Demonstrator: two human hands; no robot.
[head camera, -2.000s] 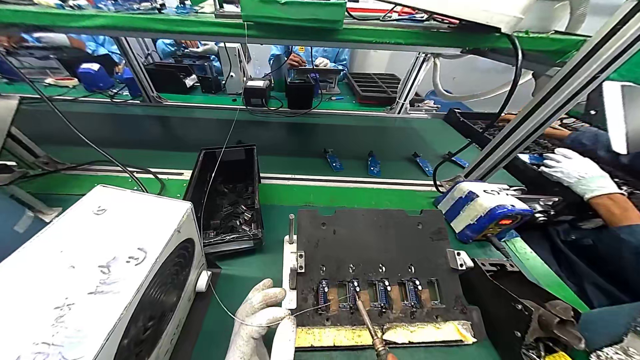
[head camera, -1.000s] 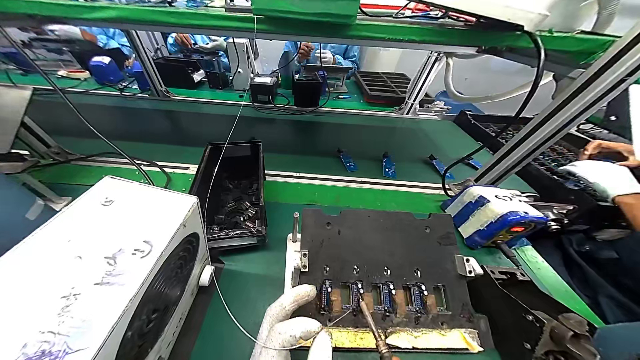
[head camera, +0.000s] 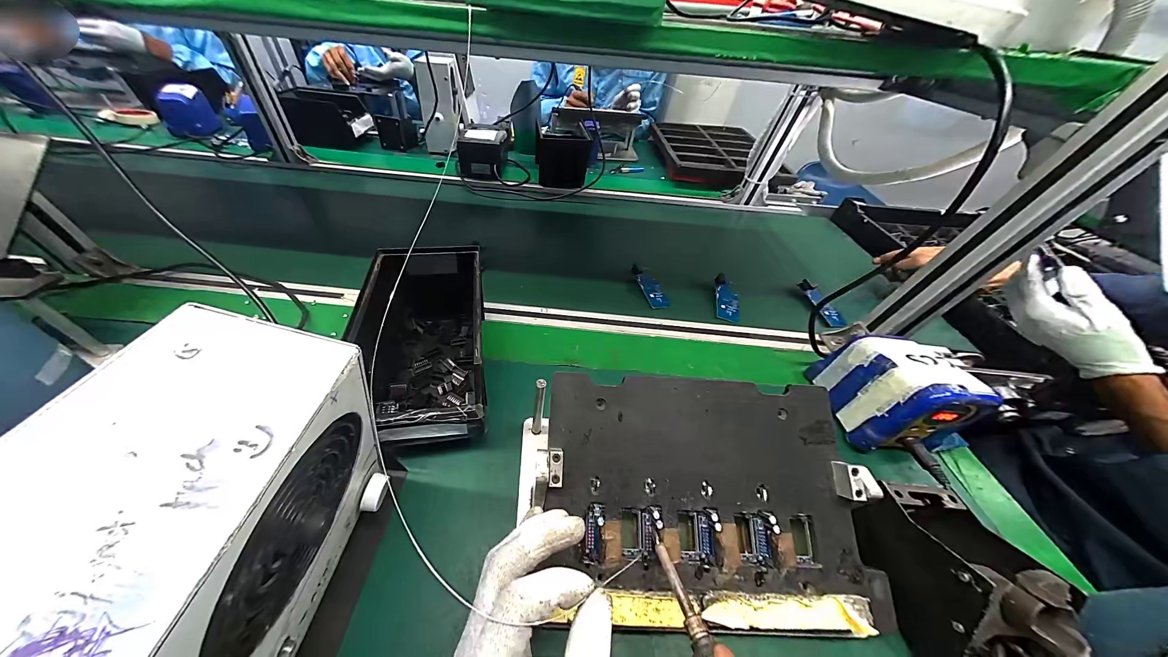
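Observation:
My left hand (head camera: 534, 584), in a white glove, pinches thin solder wire (head camera: 429, 570) at the lower left of a black fixture plate (head camera: 693, 438). The wire's end points at a small blue circuit board (head camera: 649, 534) in one of the plate's slots. A soldering iron (head camera: 677, 584) rests its tip at that same board. Of my right hand (head camera: 724, 651) only a fingertip shows at the bottom edge, on the iron's handle; the rest is out of view. Several similar boards sit in neighbouring slots. Yellow tape (head camera: 785, 613) runs along the plate's front edge.
Left stands a white fan unit (head camera: 182, 456), with a black bin (head camera: 429, 342) of small components beside it. Blue boards (head camera: 727, 299) lie on the belt behind. Right are a blue soldering station (head camera: 903, 392) and a co-worker's gloved hand (head camera: 1077, 315). More people work across the line.
My left hand has moved in toward the plate's lower left edge since the earliest frame. The iron remains at the same board. The view has shifted slightly.

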